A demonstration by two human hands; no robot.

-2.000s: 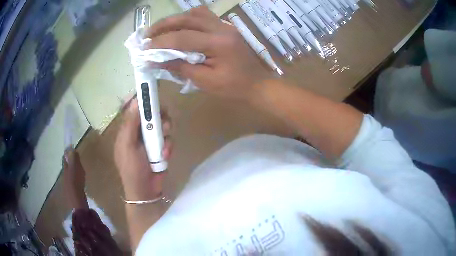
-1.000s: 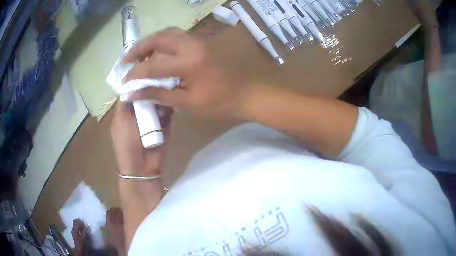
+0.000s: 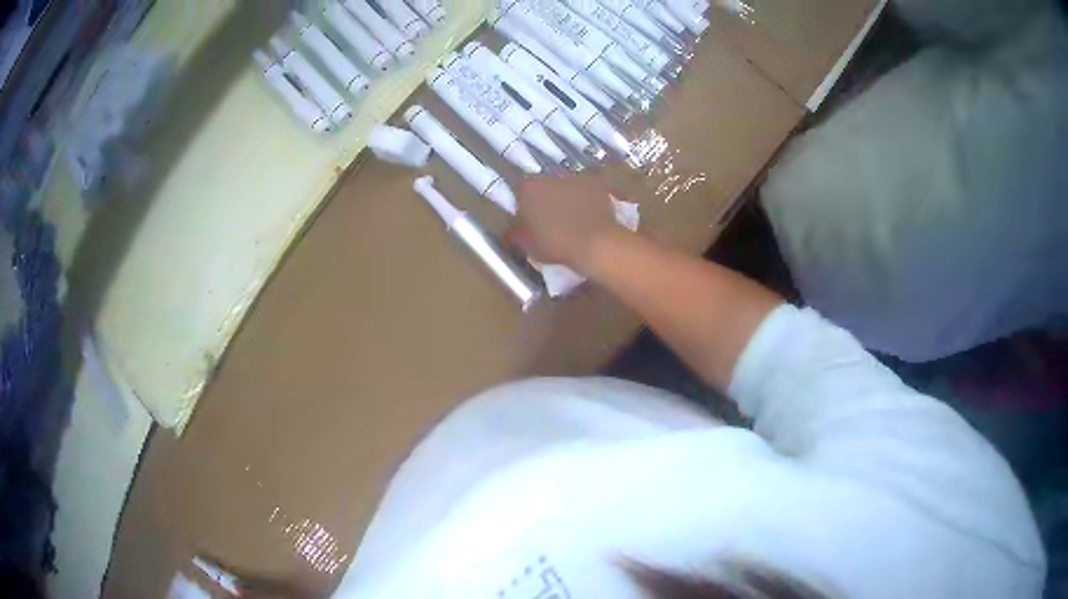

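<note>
My right hand (image 3: 574,222) is bunched over a crumpled white cloth (image 3: 562,279), whose edges stick out on both sides. Its fingertips are at the lower tip of a white pen-shaped device (image 3: 459,156); whether they grip it is unclear. A shiny white tube-like piece (image 3: 480,243) with a narrower upper end lies on the brown surface (image 3: 340,339), beside the fingers. More white devices (image 3: 486,103) lie close together above the hand, some showing dark oval panels, others grey print. My left hand is not in view.
A small white block (image 3: 399,146) sits near the cream sheet's edge. Several devices (image 3: 316,59) lie on the cream sheet (image 3: 176,269). A pale-clothed person (image 3: 902,199) is at the right. Blurred small items (image 3: 211,573) show at the lower left edge.
The view has shifted towards the device rows. My right hand has moved off the device it was wiping, over to the rows, still with the cloth. My left hand has left the picture.
</note>
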